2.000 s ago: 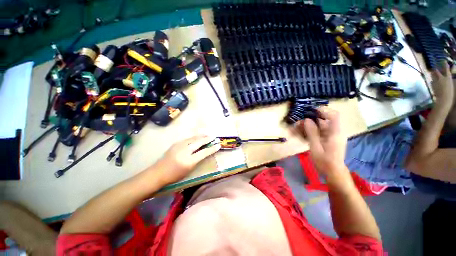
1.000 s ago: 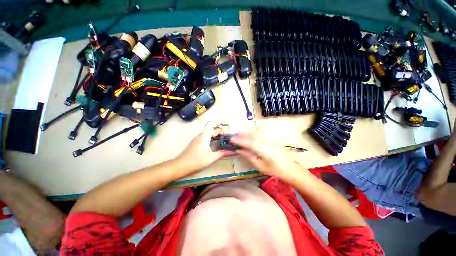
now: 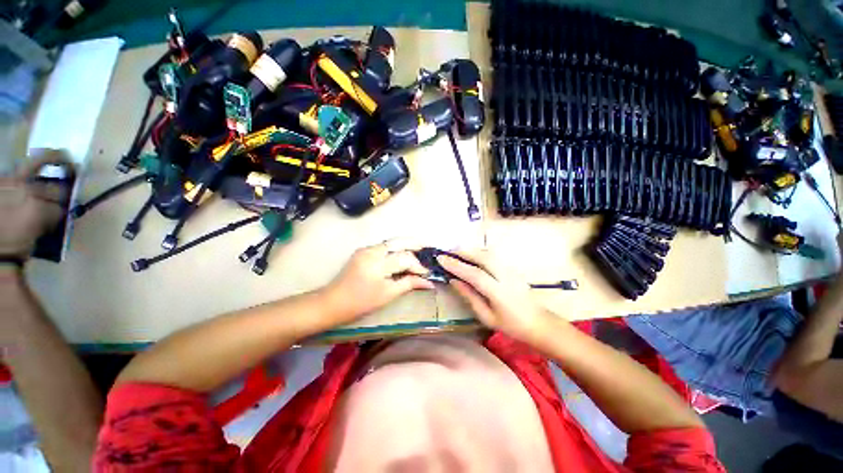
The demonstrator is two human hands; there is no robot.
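Observation:
A small black unit [image 3: 433,264] is held between both hands just above the bench near its front edge. My left hand [image 3: 377,281] grips its left side with thumb and fingers. My right hand [image 3: 490,288] presses on its right side and top. A thin black cord with a small end connector [image 3: 566,285] comes out to the right past my right hand; its middle is hidden by that hand. The fingers hide much of the unit, and no yellow shows on it.
A pile of unfinished units [image 3: 277,139] with cords lies left. Rows of black covers [image 3: 601,120] stand right, with a fanned group [image 3: 632,257] below. A neighbour's pile [image 3: 763,129] is far right. Another person's hand [image 3: 32,208] is over the black pad at far left.
My right hand has left the fanned covers and joined my left hand at the unit. The unit's yellow inside no longer shows. Another person's hand has appeared at far left.

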